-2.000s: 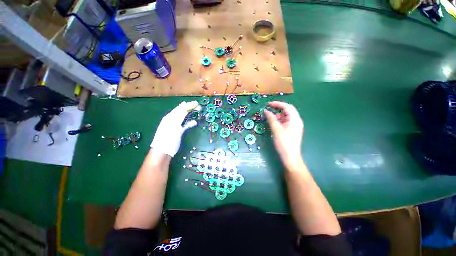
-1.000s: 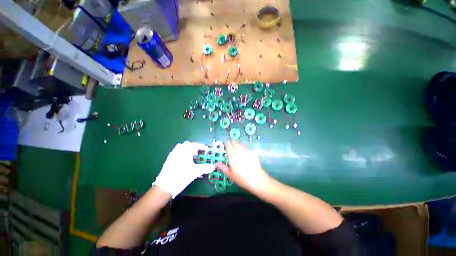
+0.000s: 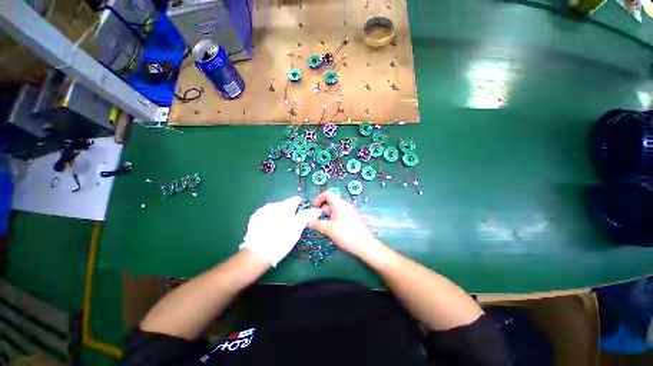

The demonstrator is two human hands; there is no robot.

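My gloved left hand [image 3: 274,227] and my bare right hand [image 3: 344,225] meet at the near middle of the green bench. Their fingertips pinch a small piece of circuit board between them, mostly hidden by the fingers. More joined green board [image 3: 316,251] shows just below the hands. Beyond the hands lies a loose pile of round circuit boards [image 3: 323,155], some green and some dark or reddish, with thin red wires and white wire ends. A short joined strip of boards [image 3: 181,184] lies apart at the left.
A tan pegboard [image 3: 250,107] behind the pile bears several round boards, a tape roll [image 3: 378,32] and a blue can [image 3: 218,69]. Black fan grilles [image 3: 624,179] stand at far right. A white post [image 3: 86,63] crosses upper left. An open cardboard box [image 3: 573,314] sits below the bench edge.
Both hands have come from the pile to the joined board sheet at the near side. The loose boards are spread further right and left, and the hands now pinch a piece between their fingertips.
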